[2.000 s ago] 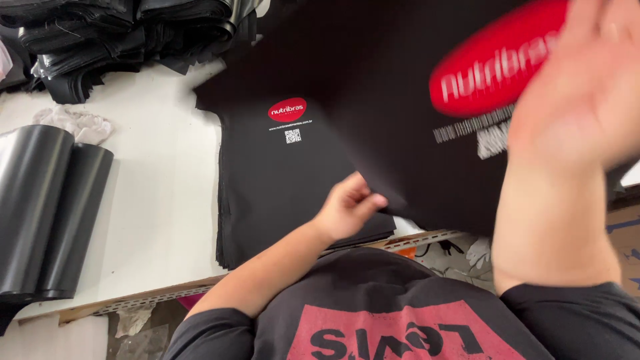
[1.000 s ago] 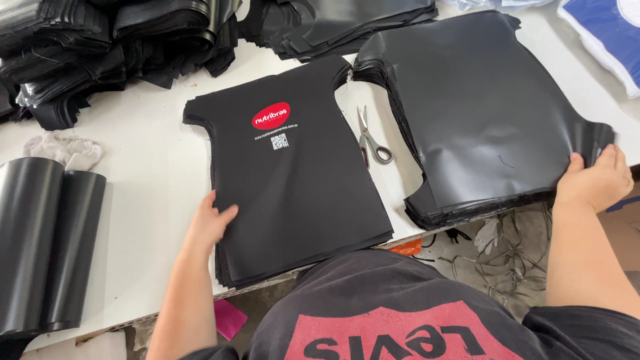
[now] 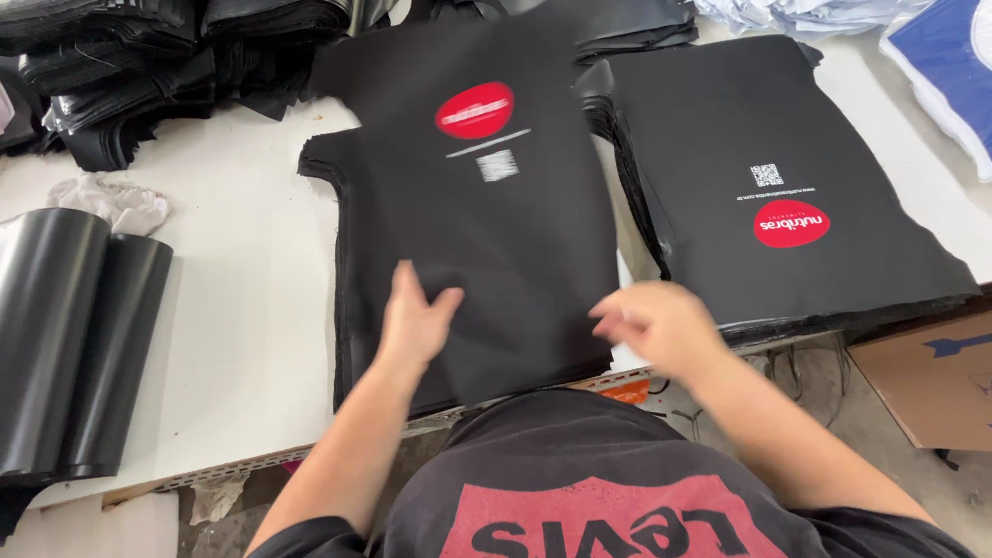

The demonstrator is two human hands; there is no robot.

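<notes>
Two stacks of cut black coated-fabric pieces lie side by side. A black piece with a red oval print [image 3: 480,225] lies slightly askew over the left stack, its print blurred. My left hand [image 3: 415,322] is over the lower part of this piece, thumb and fingers spread, holding nothing. Near the piece's lower right edge is my right hand [image 3: 659,325], fingers curled and blurred; whether it pinches anything is unclear. On the right stack, the top piece [image 3: 697,132] shows a red oval and a square code, upside down to me. No scissors are visible now.
Two black rolls [image 3: 116,349] and a crumpled pale cloth [image 3: 116,203] lie at left on the white table [image 3: 232,310]. Piled black pieces [image 3: 139,70] fill the back left. A blue and white item [image 3: 949,70] is at back right. Below the table edge stands a cardboard box [image 3: 922,380].
The right stack's top was plain and glossy; a printed piece now shows there. Another printed piece now lies askew on the left stack. My right hand has moved left from the right stack's corner.
</notes>
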